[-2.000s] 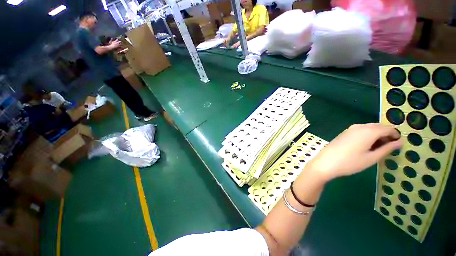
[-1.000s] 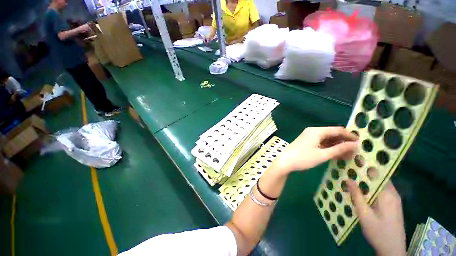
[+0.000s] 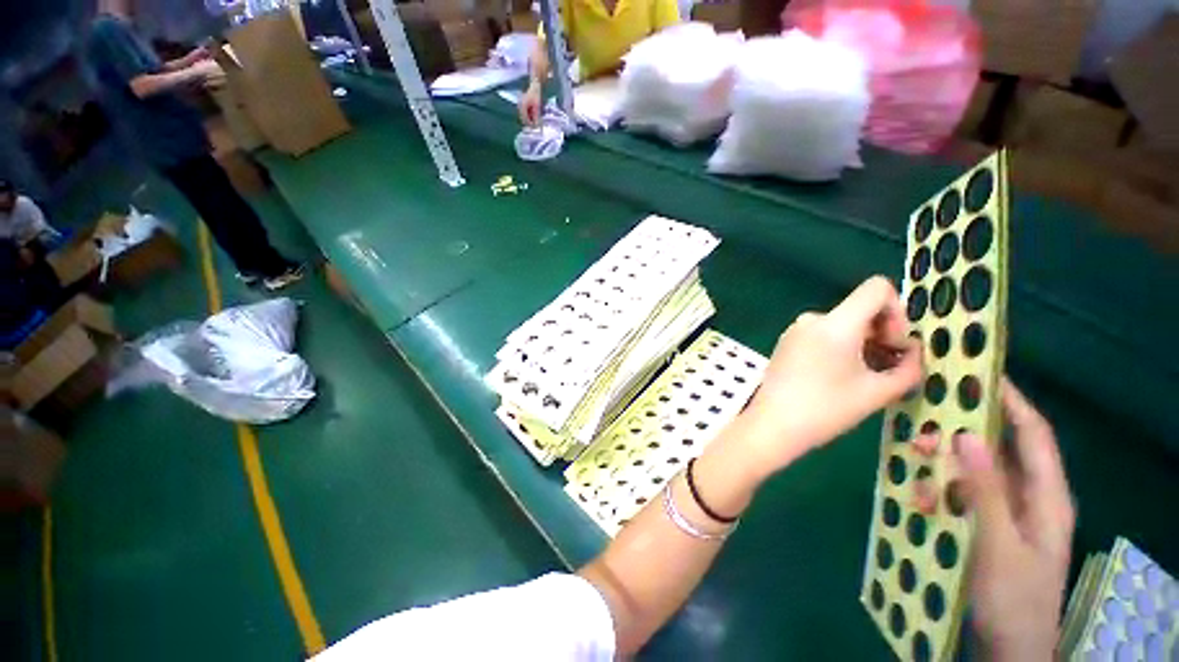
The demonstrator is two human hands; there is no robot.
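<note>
A long cream-yellow punched sheet (image 3: 940, 369) with three columns of open round holes is held up, steeply tilted, above the green table. My right hand (image 3: 1021, 517) grips it at its lower right, with fingers behind it showing through the holes. My left hand (image 3: 847, 362), with a dark band and a light bracelet at the wrist, is at the sheet's left edge, thumb and fingertips bent together beside the upper holes. Whether they pinch the sheet or a small scrap cannot be told.
A fanned stack of unfilled sheets (image 3: 601, 330) lies left, with a lower pile (image 3: 672, 420) beside it. A filled stack (image 3: 1131, 608) is at bottom right. Yellow ring scraps (image 3: 509, 186), white bags (image 3: 791, 106), a pink bag (image 3: 905, 71), metal uprights and a person in yellow (image 3: 608, 36) are beyond.
My right hand, out of view at first, now holds the sheet. The sheet has moved left in view and turned more edge-on. My left hand's fingers have moved along its left edge.
</note>
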